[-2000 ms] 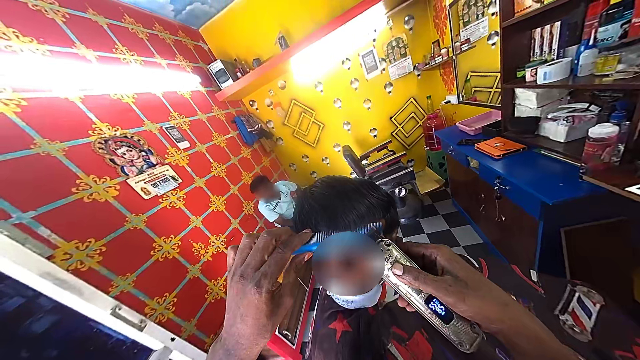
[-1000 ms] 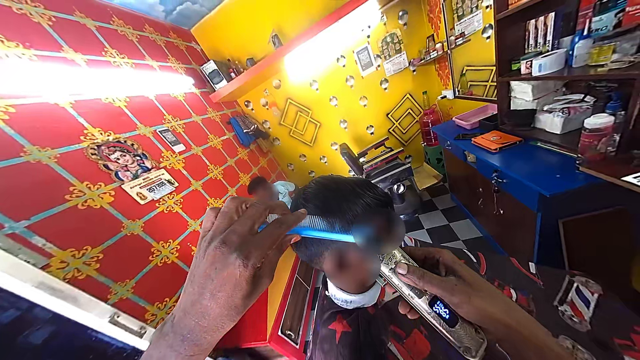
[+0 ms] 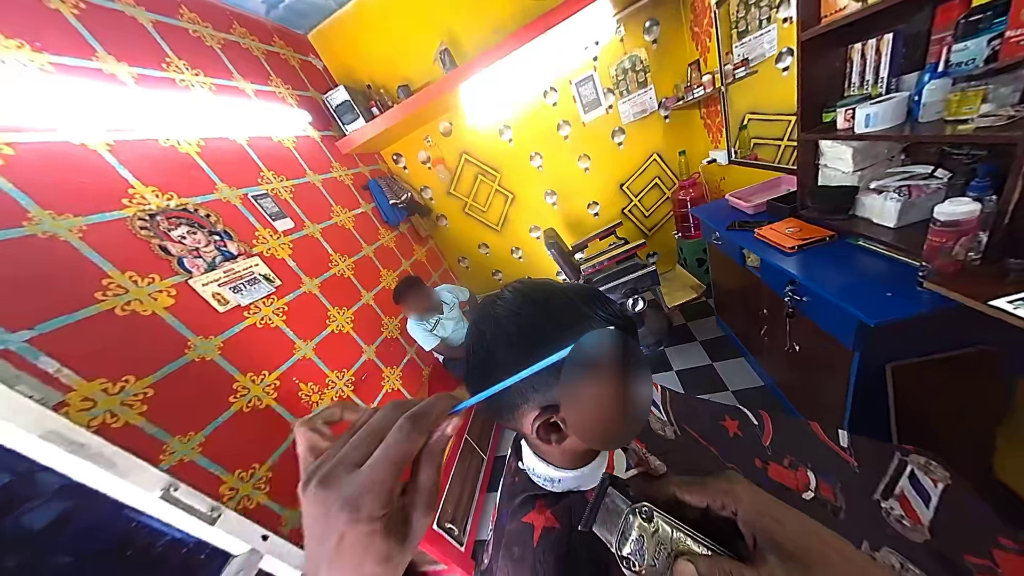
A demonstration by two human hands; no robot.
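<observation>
A blue comb (image 3: 516,378) is pinched in my left hand (image 3: 384,472), its length lying along the side of a seated person's dark hair (image 3: 532,336). My right hand (image 3: 744,520) is wrapped around a metal hair clipper (image 3: 640,532) with an engraved body. The clipper's blade sits below the person's ear, near the white neck strip (image 3: 564,470), apart from the hair. A dark barber's cape (image 3: 552,520) with red stars and printed barber motifs covers the person's shoulders and spreads to the right.
At the right stands a blue-topped cabinet (image 3: 848,280) with an orange pouch (image 3: 794,234) and a pink tray (image 3: 760,194). Shelves above hold bottles and boxes. Behind the head is a barber chair (image 3: 612,260). Another person (image 3: 436,316) sits by the red wall.
The clipper in my right hand has moved down from beside the face to neck level. The comb now slants along the side of the head, and the seated person's head has turned.
</observation>
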